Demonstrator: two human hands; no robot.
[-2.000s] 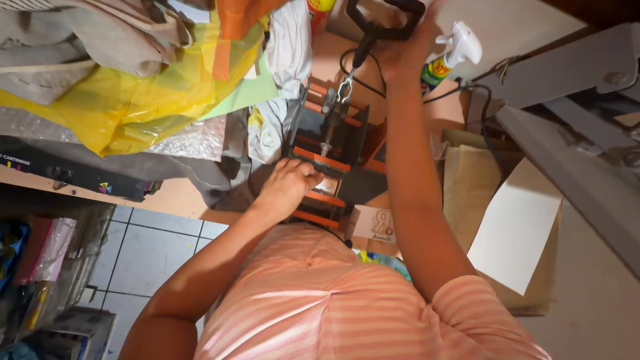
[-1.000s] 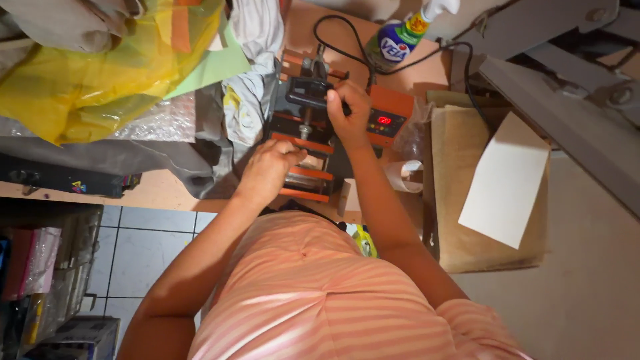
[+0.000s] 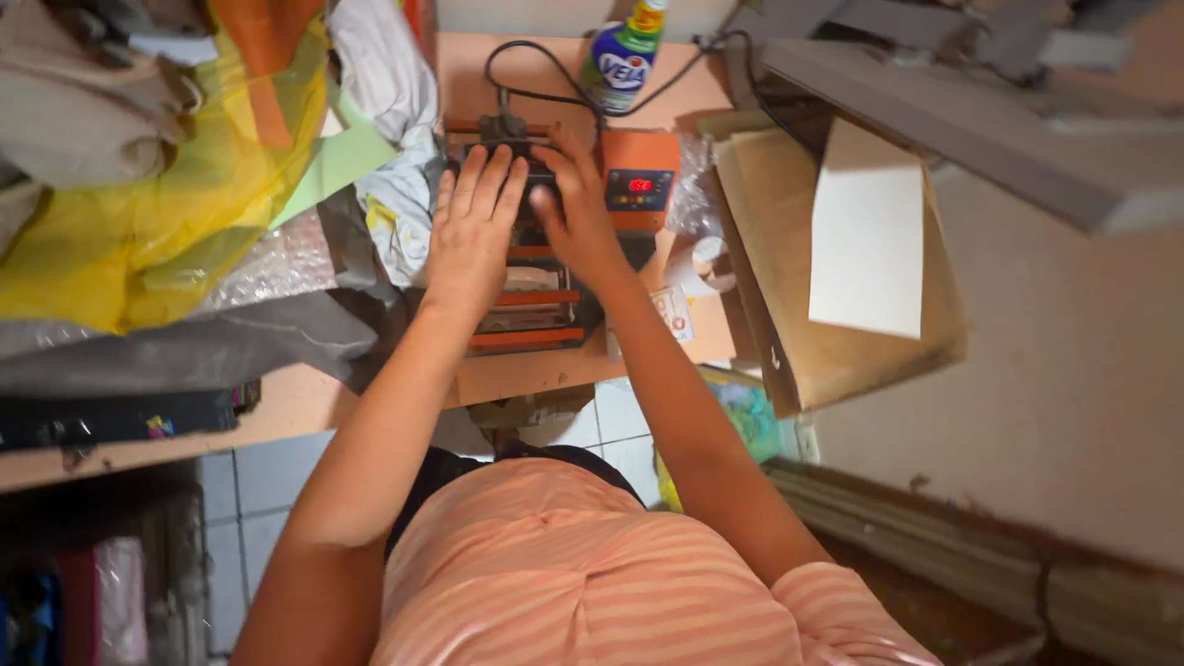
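On the work table stands an orange and black heat press [image 3: 527, 342], seemingly a mug press, with a lit red display on its control box [image 3: 640, 180]. My left hand [image 3: 476, 222] lies flat, fingers extended, over the black upper part of the press. Beside it, my right hand [image 3: 575, 199] has its fingers bent and spread at the black handle, which both hands largely cover. Whether the right fingers close round the handle cannot be made out. Below the hands, between the orange bars, a pale rounded object [image 3: 532, 277] shows in part.
A Veja spray bottle [image 3: 622, 69] and a black cable [image 3: 546, 92] are behind the press. To the right lie cardboard [image 3: 768, 277] and a white sheet [image 3: 868, 231], under a grey metal frame [image 3: 925, 120]. Yellow plastic [image 3: 185, 222] and cloths [image 3: 393, 157] crowd the left side.
The black handle, raised two seconds ago in my right hand, is down over the press. My left hand has moved from the front bars to the upper part of the press.
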